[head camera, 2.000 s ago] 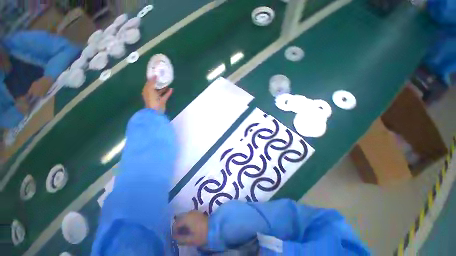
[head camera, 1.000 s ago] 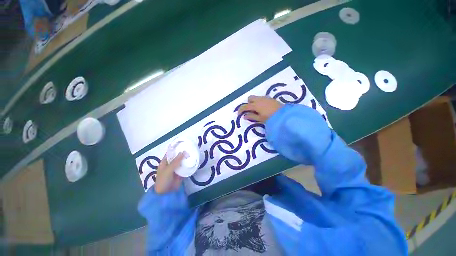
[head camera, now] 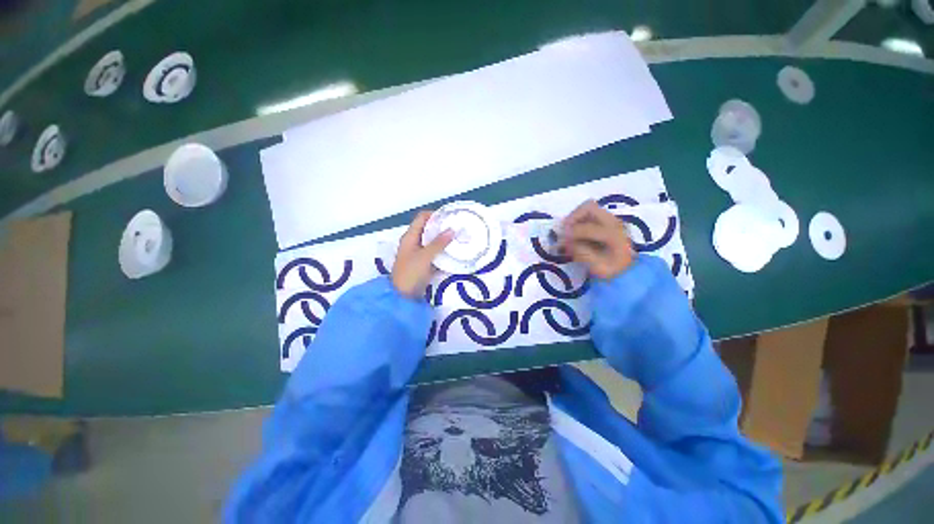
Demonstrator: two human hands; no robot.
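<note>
The sticker sheet (head camera: 399, 333) lies in front of me, with rows of dark interlocking arcs on white. My left hand (head camera: 418, 258) holds a round white housing (head camera: 464, 237) over the sheet's upper middle, its ringed inside facing up, the thumb on its face. My right hand (head camera: 596, 241) is just right of the housing, over the sheet's upper right part, fingers bunched together. A small dark piece (head camera: 554, 239) shows at its fingertips, blurred; whether it is held or still on the sheet I cannot tell.
Blank white sheets (head camera: 461, 133) lie beyond the sticker sheet. Two housings (head camera: 196, 175) sit at left, near a cardboard sheet (head camera: 36, 307). White discs (head camera: 748, 237) and a washer (head camera: 828, 235) lie at right. More housings (head camera: 170, 78) are on the conveyor. An open box (head camera: 855, 379) is below right.
My left hand has moved the housing right and farther up the sheet, beside my right hand. My right hand's fingers have come off the sheet's surface somewhat and are blurred. The view has turned and shifted.
</note>
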